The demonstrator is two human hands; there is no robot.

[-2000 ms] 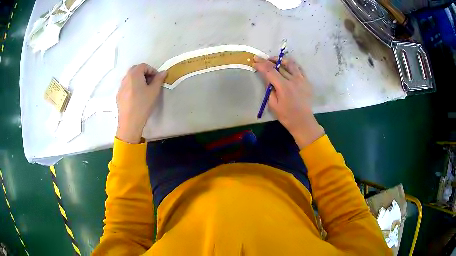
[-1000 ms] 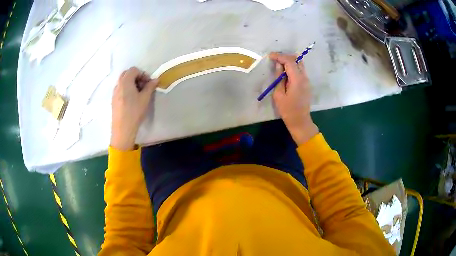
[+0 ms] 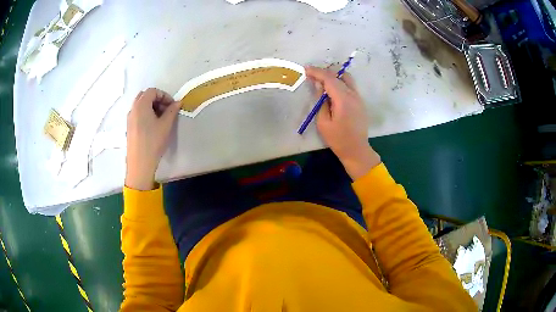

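The tan curved collar template (image 3: 235,83) lies on a white collar piece (image 3: 256,63), which shows as a border around it. Small writing and a hole near the right end show on the template. My left hand (image 3: 150,135) pinches the left end of the template and piece between thumb and fingers. My right hand (image 3: 342,118) has its fingertips at the right end of the piece and holds the dark blue pencil (image 3: 313,114) slanting between its fingers.
White pieces (image 3: 100,109) and a small tan card (image 3: 59,129) lie at left, with more white and tan pieces (image 3: 42,58) far left. White arcs (image 3: 323,5) lie at the far edge. A metal rest (image 3: 491,74) and iron (image 3: 436,18) are at right. A waste box (image 3: 472,259) is low right.
A second ago my right fingertips were just beyond the piece's right end; now they are at it. The pencil has moved left and tilts more steeply. The whole view has shifted slightly.
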